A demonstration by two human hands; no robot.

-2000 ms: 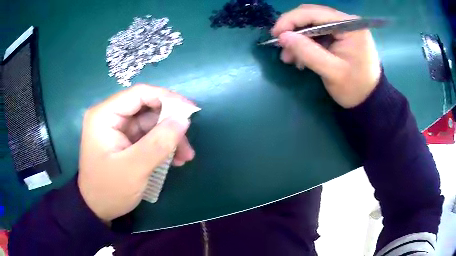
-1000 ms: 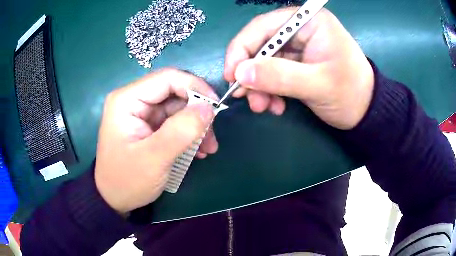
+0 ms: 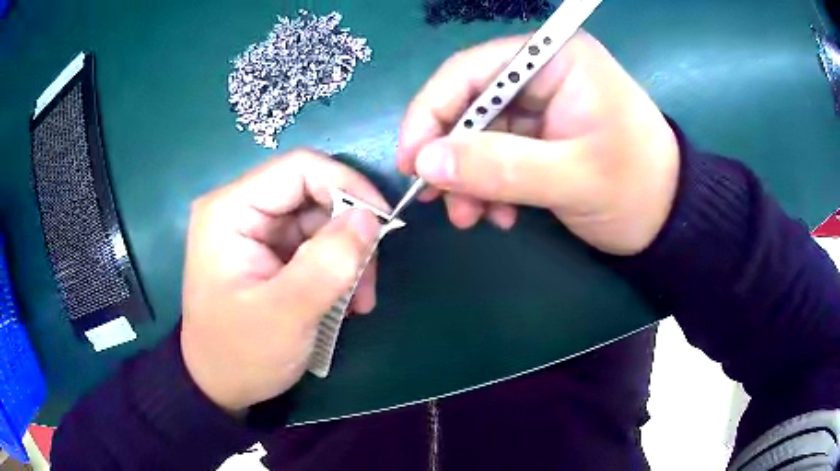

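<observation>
My left hand (image 3: pixel 276 285) is shut on a whitish ridged watch strap (image 3: pixel 327 345), with its wide end up between thumb and fingers. Small dark openings show in that end. My right hand (image 3: pixel 553 152) holds silver tweezers (image 3: pixel 507 83) with a row of round holes. The tweezer tips touch or nearly touch the right corner of the strap's wide end. Whether the tips hold a part is too small to tell.
A heap of small silvery parts (image 3: pixel 290 74) lies at the upper left of the green mat (image 3: pixel 488 322). A dark heap (image 3: pixel 484 9) is at the top edge. A black parts sheet (image 3: pixel 83 212) and a blue basket (image 3: pixel 17 359) are at left. A dark item (image 3: pixel 828 60) is at far right.
My right hand has come from beside the dark heap down to the strap, and the tweezers have turned upright. My left hand has moved right and tilted the strap's end to show its openings.
</observation>
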